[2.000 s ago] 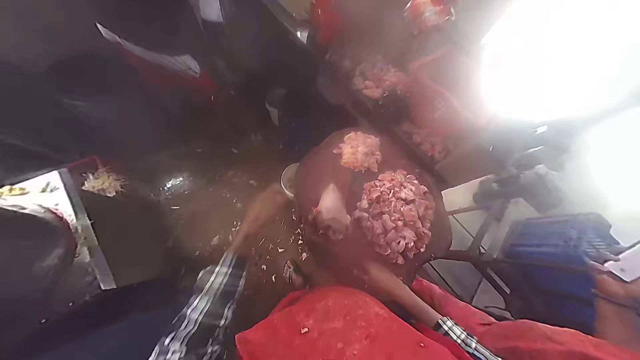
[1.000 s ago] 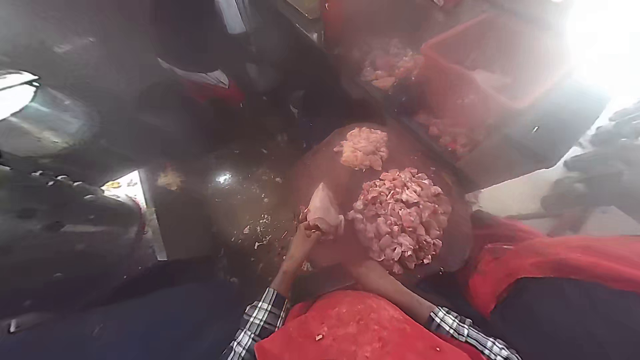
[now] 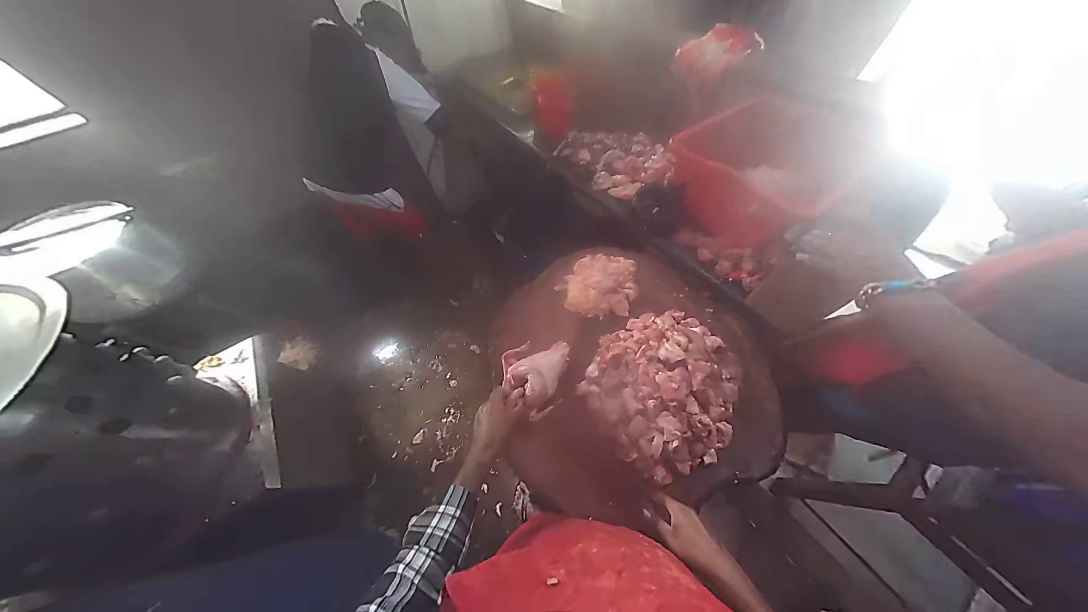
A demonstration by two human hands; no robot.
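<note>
A round chopping block (image 3: 561, 459) stands before me in the head view. On its left part lies a piece of raw poultry (image 3: 541, 371), gripped at its lower left end by my left hand (image 3: 501, 416). To the right is a large heap of cut raw meat pieces (image 3: 671, 391), and a smaller pale heap of meat (image 3: 602, 285) lies near the far edge. My right hand (image 3: 667, 520) is low at the block's near edge, below the large heap; whether it holds anything is hard to tell in the blur.
Beyond the block stand a red plastic crate (image 3: 739, 187) and more cut meat (image 3: 625, 161). Another person's forearm (image 3: 960, 340) with a bracelet reaches in from the right. A person in dark clothes (image 3: 365, 119) is at the far left. Scraps lie on the wet surface (image 3: 425, 399) left of the block.
Another person's forearm has come into view at the right. The poultry piece, pointing away from me one second ago, now leans to the right in my left hand.
</note>
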